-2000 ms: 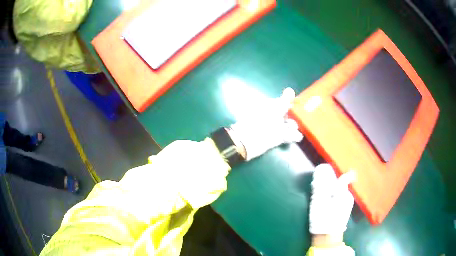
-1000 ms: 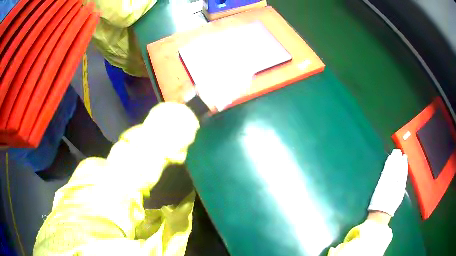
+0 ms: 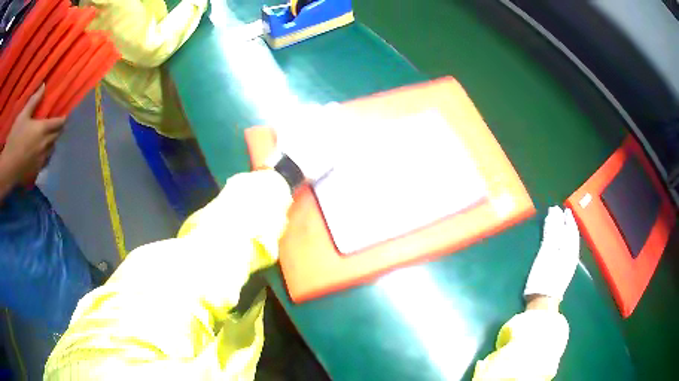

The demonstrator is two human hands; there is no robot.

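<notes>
A tablet [image 3: 406, 182] lies on an orange-red foam pad [image 3: 313, 271] on the green bench; its upper face is washed out white by glare. My left hand [image 3: 305, 141], white-gloved with a dark wrist band, is at the pad's left side beside the tablet; glare hides its fingers. My right hand [image 3: 555, 249], white-gloved, is held flat with fingers extended and nothing in it, beside the left edge of a second pad [image 3: 610, 260]. A dark-faced tablet [image 3: 633, 205] lies on that pad. Whether the fingertips touch the pad is unclear.
A blue tape dispenser [image 3: 309, 22] stands at the bench's far end. At left, a person's hand [image 3: 30, 145] holds a stack of orange-red pads [image 3: 56, 63]. Another person in yellow [image 3: 138, 45] is at the bench's far left edge. The darker green conveyor [image 3: 506, 97] runs along the right.
The pad with the pale-looking tablet has come nearer and to the right, with my left hand at its side. The right-hand pad is farther off than two seconds ago. A person's hand now shows on the stack.
</notes>
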